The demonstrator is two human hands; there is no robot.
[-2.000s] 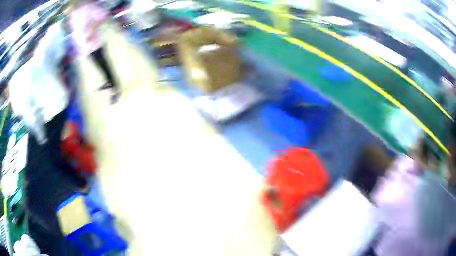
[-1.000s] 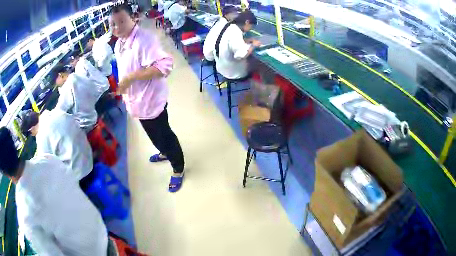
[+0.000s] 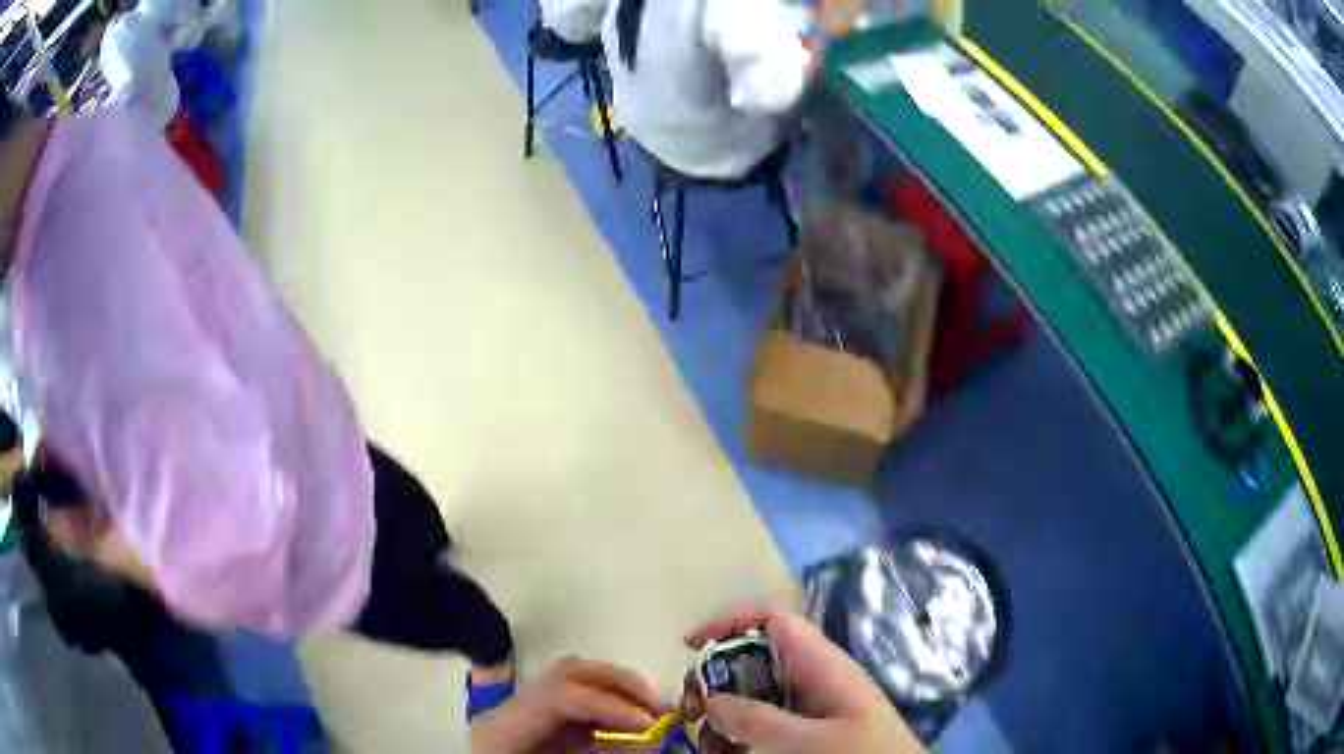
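A small rounded-square unit with a silvery rim and dark inside is in my right hand, held between fingers and thumb at the bottom centre. My left hand is just left of it, its fingers closed around a thin yellow piece that reaches to the unit's left side. Both hands are cut off by the lower edge. Whether the yellow piece is joined to the unit cannot be told.
A person in pink bends at the left. A black round stool stands right of my hands. Beyond are an open cardboard box, a seated person in white and a green bench with a gridded tray.
My hands with the unit have come into view. The view has moved forward along the aisle and tilted down. The person in pink is now nearer, at the left, and bent over.
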